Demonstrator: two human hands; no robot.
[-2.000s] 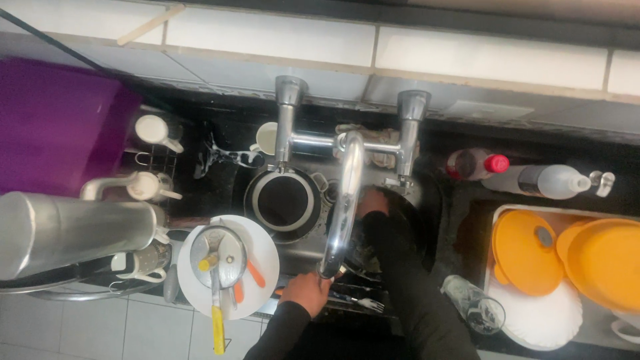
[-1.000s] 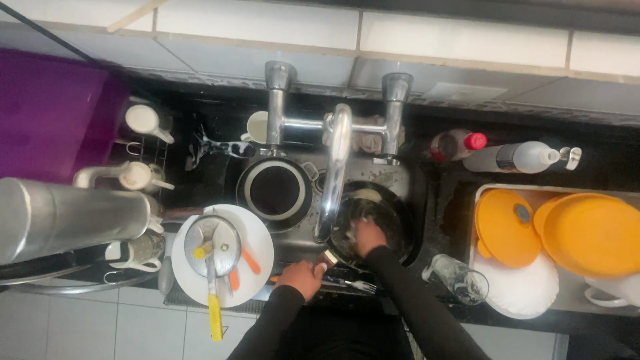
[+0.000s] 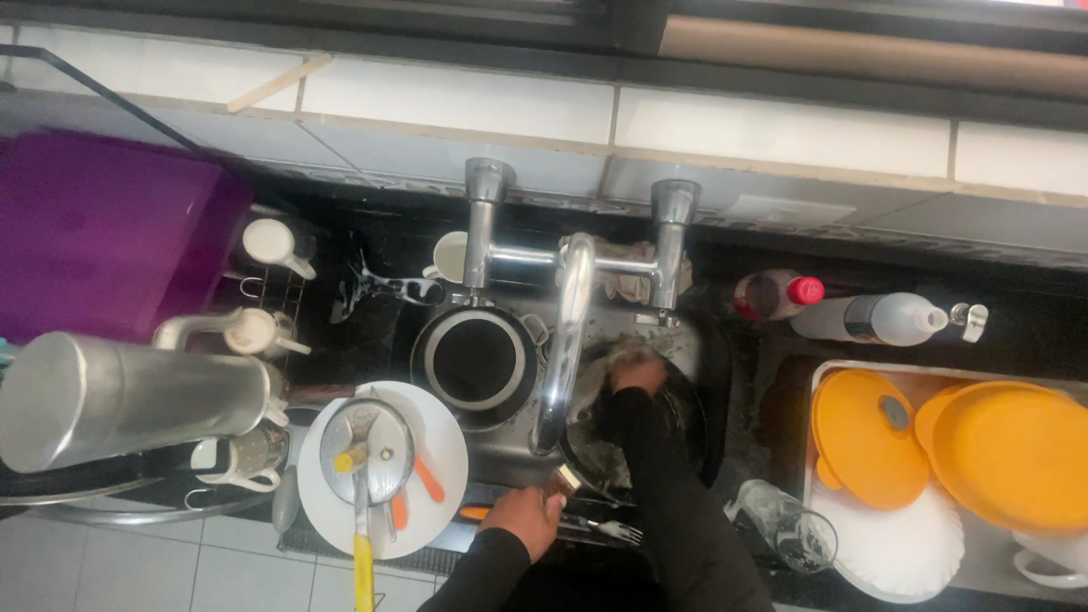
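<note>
My left hand (image 3: pixel 525 517) is closed around the handle of a dark frying pan (image 3: pixel 680 425) that lies in the right part of the metal sink. Inside the pan, toward its far side, is my right hand (image 3: pixel 637 374), blurred and bent over something pale that I cannot make out. The chrome faucet (image 3: pixel 571 340) arches over the sink just left of the pan. Another dark pan with a pale ring (image 3: pixel 474 357) sits in the sink's left part. A fork (image 3: pixel 616 531) and an orange-handled utensil (image 3: pixel 476 512) lie at the near edge beside my left hand.
Left of the sink are a white plate (image 3: pixel 450 476) bearing a metal strainer or lid and cutlery, a metal jug (image 3: pixel 153 399), mugs and a purple container (image 3: pixel 102 238). To the right stand a glass (image 3: pixel 803 535), bottles and a tray (image 3: pixel 820 374) with orange plastic pieces.
My right hand has moved about within the pan, now toward its far side. My left hand stays on the handle.
</note>
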